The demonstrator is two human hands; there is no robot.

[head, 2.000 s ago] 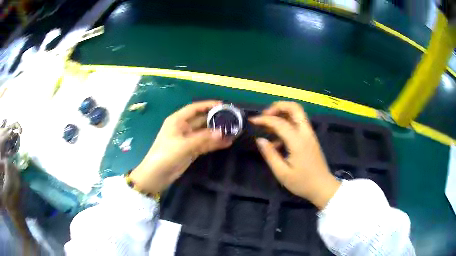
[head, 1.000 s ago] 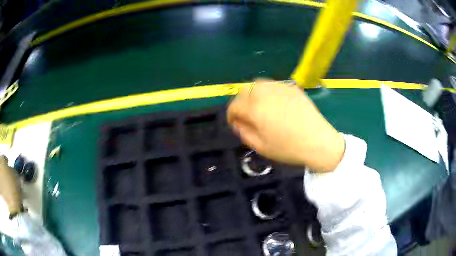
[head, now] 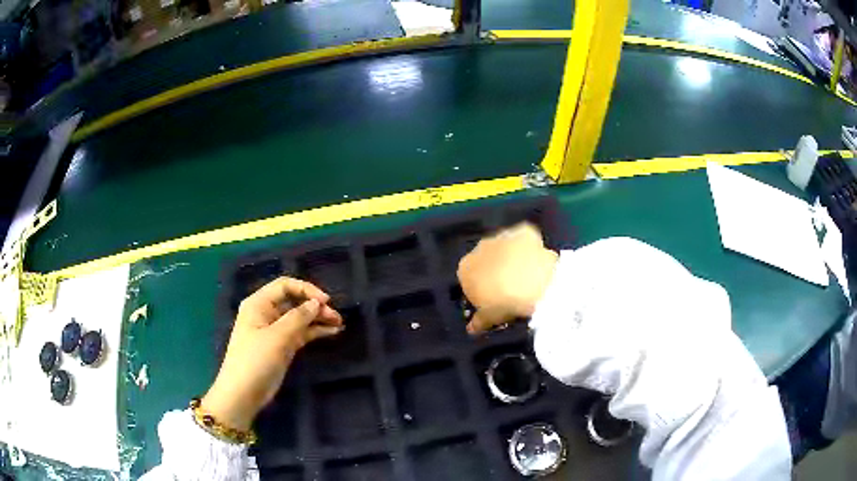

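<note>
The black foam tray (head: pixel 378 371) has a grid of square pockets. A silver-rimmed watch case (head: pixel 513 378) lies in a right-hand pocket, a clear shiny one (head: pixel 537 449) in the pocket below, and another (head: pixel 609 423) partly under my right sleeve. My right hand (head: pixel 507 277) is over the pocket above them, fingers down at a rim it mostly covers; its grip is hidden. My left hand (head: pixel 272 343) is over the tray's left part, thumb and fingertips pinched together; whether a thin piece is between them does not show.
Several dark round modules (head: pixel 90 348) lie on a white sheet (head: pixel 89 432) at left. Small film scraps (head: pixel 141 376) are beside it. A yellow post (head: pixel 587 94) stands behind the tray on yellow tape (head: pixel 357 213). A paper sheet (head: pixel 766 225) and white bottle-like object (head: pixel 802 162) are at right.
My left hand has come from the white sheet at far left to over the tray. My right hand has moved from the tray's back edge down onto a right-hand pocket. The view has shifted.
</note>
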